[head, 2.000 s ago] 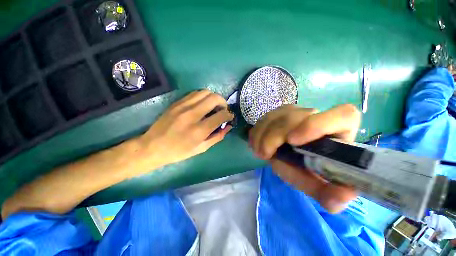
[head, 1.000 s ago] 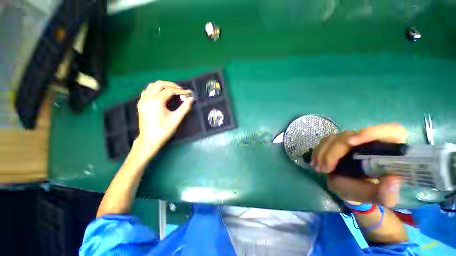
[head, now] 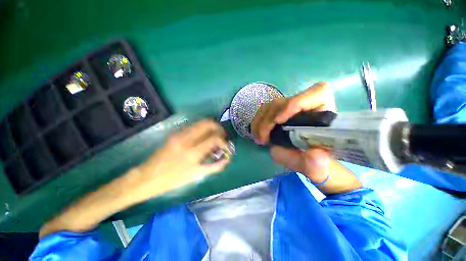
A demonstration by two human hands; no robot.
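Note:
My left hand [head: 191,153], blurred, pinches a round electronic module [head: 220,152] at its fingertips, left of and below the screw dish. My right hand [head: 301,130] is closed around the electric screwdriver [head: 352,137]; its black nose points left and its tip is hidden by my fingers. The screw dish [head: 250,106], round with a speckled silvery surface, lies partly behind my right fingers. A pointed white tab [head: 225,115] shows at its left edge. The black pocket tray [head: 61,130] at left holds three shiny modules in its right-hand pockets, one of them a module with a pale block [head: 76,83].
Silver tweezers [head: 369,87] lie right of the dish. At the far right is another person's blue sleeve [head: 449,84], with small shiny pieces [head: 453,34] near it. The green bench mat [head: 204,51] lies under everything. The screwdriver's thick black rear end reaches the right side.
My left hand has left the tray and moved back beside the dish with a module. A third module now sits in the tray's upper row. The view has shifted; my right hand still holds the screwdriver.

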